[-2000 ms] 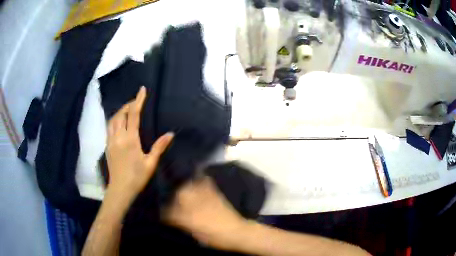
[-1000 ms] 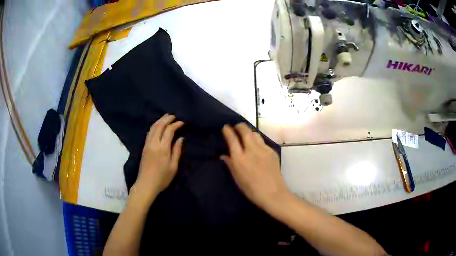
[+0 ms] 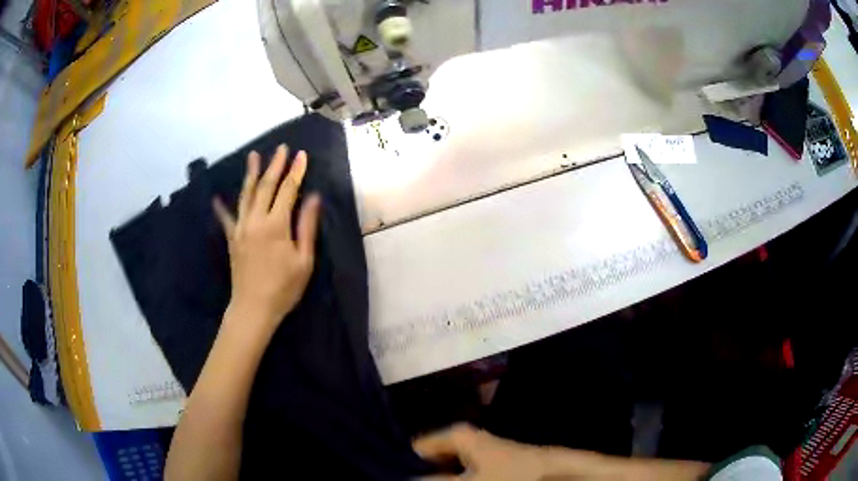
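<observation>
A black garment panel (image 3: 325,348) lies on the white table left of the needle and hangs over the front edge towards the lap. Its top corner reaches close to the presser foot area. My left hand (image 3: 268,240) lies flat on the panel with fingers spread, holding nothing. My right hand (image 3: 461,449) is low at the picture's bottom, at the panel's hanging edge; its fingertips are partly hidden by the dark cloth, so its grip is unclear. The sewing machine head (image 3: 376,47) stands above the panel's top.
Thread snips (image 3: 673,211) lie on the table beside a white label (image 3: 670,147). Navy scraps (image 3: 737,134) lie at the machine's right end. A printed ruler (image 3: 564,263) runs along the front edge. A red basket (image 3: 833,427) is at lower right, a blue basket (image 3: 136,457) at lower left.
The view has shifted right. The panel is turned, with its top now near the needle. My left hand lies higher on it, and my right hand has moved off the table, down to the panel's lower edge.
</observation>
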